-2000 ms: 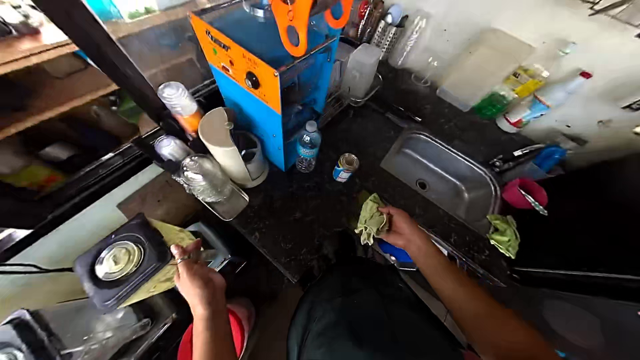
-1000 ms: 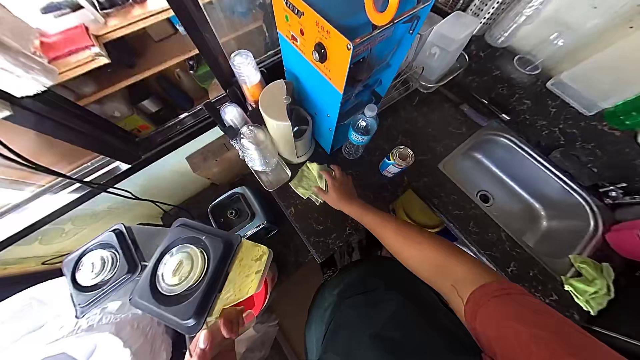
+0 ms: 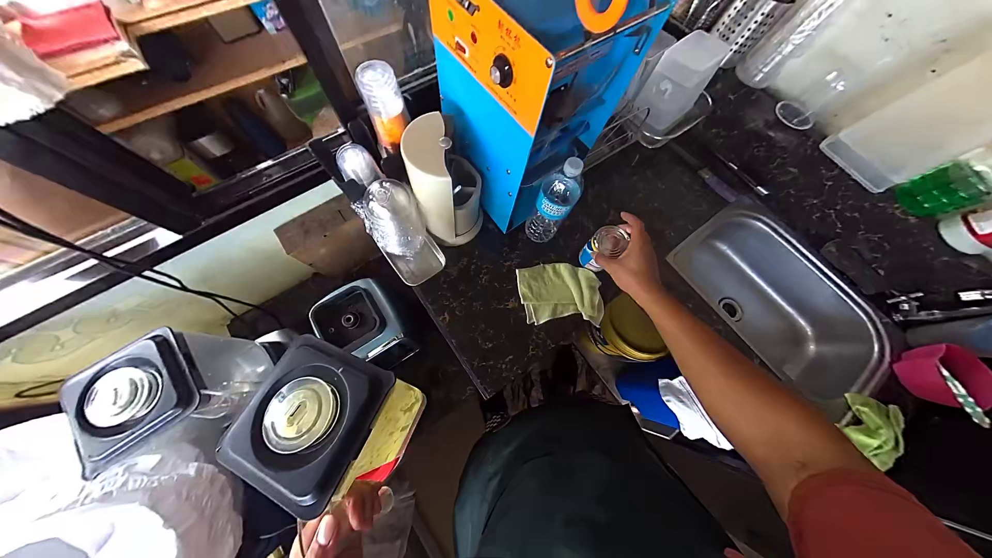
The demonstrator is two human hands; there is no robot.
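My right hand (image 3: 637,260) is closed around a small open can (image 3: 604,245) with a blue and white label, on the dark speckled counter (image 3: 480,325). Just left of it a green cloth (image 3: 559,293) lies folded at the counter. My left hand (image 3: 345,523) is at the bottom, partly cut off by the frame, beside a yellow board or tray (image 3: 387,434) and below a black square blender jar lid (image 3: 304,422). What its fingers hold, if anything, cannot be made out. A second lidded jar (image 3: 128,395) is at the far left, near a blender base (image 3: 360,318).
A blue and orange machine (image 3: 496,116) stands behind a water bottle (image 3: 555,200). Left of it are a cream dispenser (image 3: 438,182) and clear plastic cups (image 3: 399,229). A steel sink (image 3: 783,298), a yellow-lidded tub (image 3: 632,329) and another green cloth (image 3: 874,430) are at the right.
My right hand has let go of the green cloth, which now lies on the counter, and has moved right to take hold of the can. My left hand sits lower in view.
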